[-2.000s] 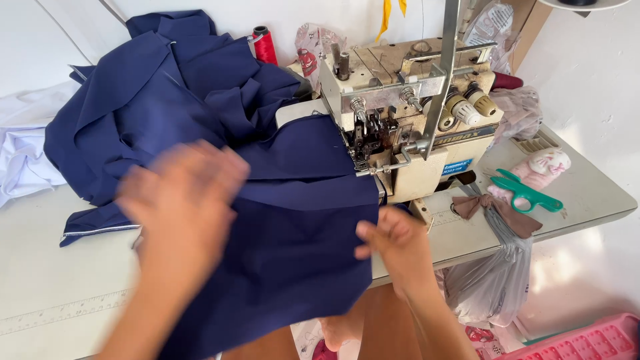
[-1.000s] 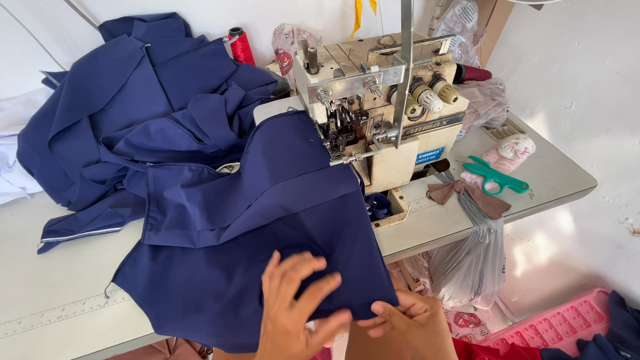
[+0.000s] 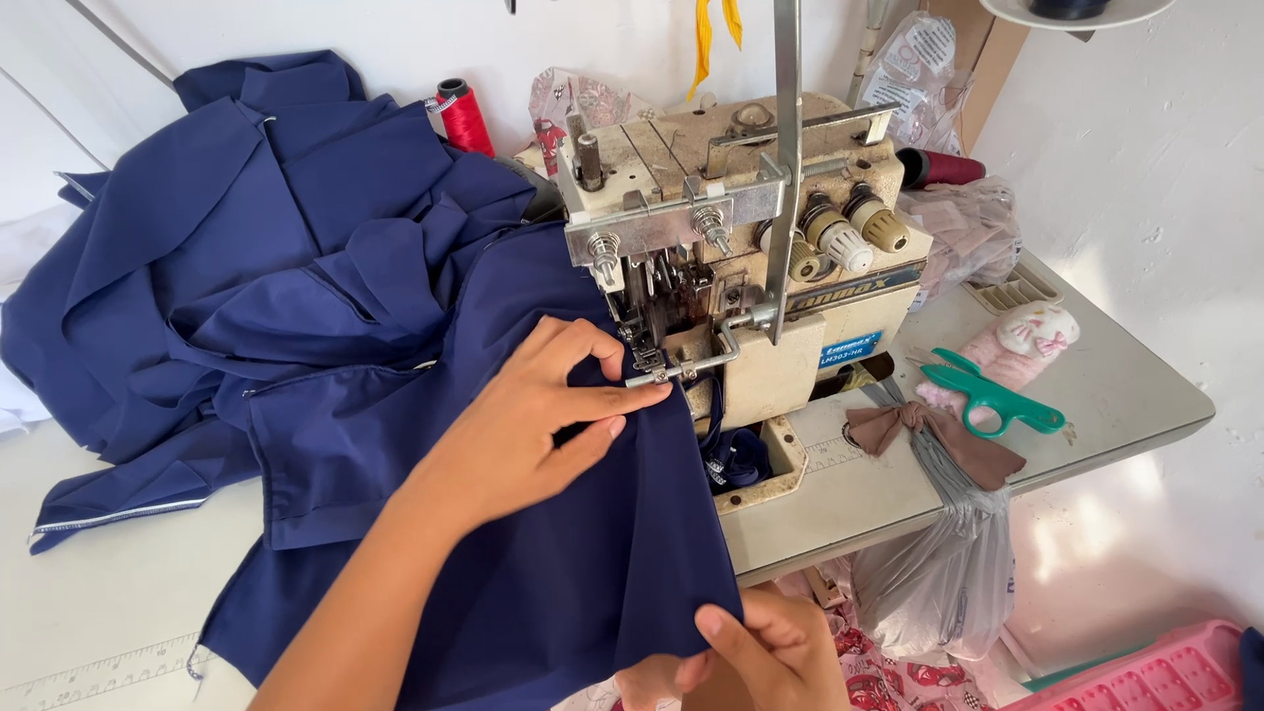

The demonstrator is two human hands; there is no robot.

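Navy blue fabric [image 3: 553, 573] lies over the table's left part and runs up to the presser foot of an overlock sewing machine [image 3: 750, 247]. My left hand [image 3: 533, 415] rests on the fabric just in front of the foot, index fingertip at its right edge by the metal guide rod; whether the fingers grip cloth is unclear. Lower down, my right hand [image 3: 760, 652] pinches the fabric's near right corner between thumb and fingers. A larger heap of navy fabric [image 3: 217, 267] sits at the left.
Green thread snips [image 3: 987, 395] lie beside a pink-and-white plush item [image 3: 1017, 346] on the table [image 3: 1106, 395]. A grey plastic bag [image 3: 938, 573] hangs from the front edge. A red thread cone [image 3: 464, 118] stands behind the heap. Below right is a pink plastic tray [image 3: 1165, 681].
My left hand has moved up from the fabric's lower part to the presser foot. My right hand still holds the near corner, as it did a second ago.
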